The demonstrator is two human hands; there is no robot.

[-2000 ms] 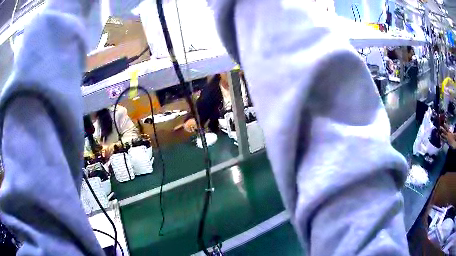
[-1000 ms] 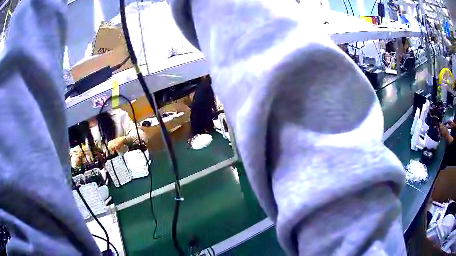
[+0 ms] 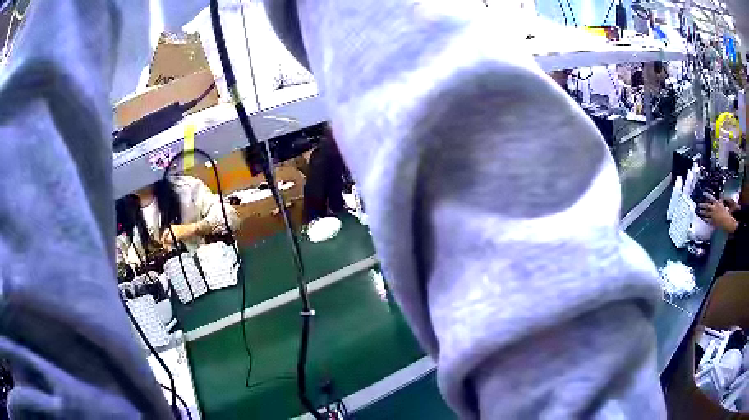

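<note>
Both of my grey sleeves are raised and fill the left side and the centre right of the view. My hands are out of the picture, past its top edge. Between the sleeves, a long black power cord [image 3: 279,205] hangs from above down to the green bench [image 3: 328,328]. Its lower end reaches a small dark object near the bench's front rail, too blurred to name. Rows of white plastic parts [image 3: 201,271] stand upright on the bench at the left, partly hidden by my left sleeve.
A shelf [image 3: 222,123] with a brown carton [image 3: 176,70] and a black device crosses above the bench. A person [image 3: 193,213] sits opposite. At the right are a white pile [image 3: 677,279], another person's hand [image 3: 719,213] and a carton of white parts [image 3: 723,303].
The view has shifted, and my right sleeve sits further left in it than two seconds ago. The hanging cord has also moved left in the picture. Another person's hand at the right shows more clearly.
</note>
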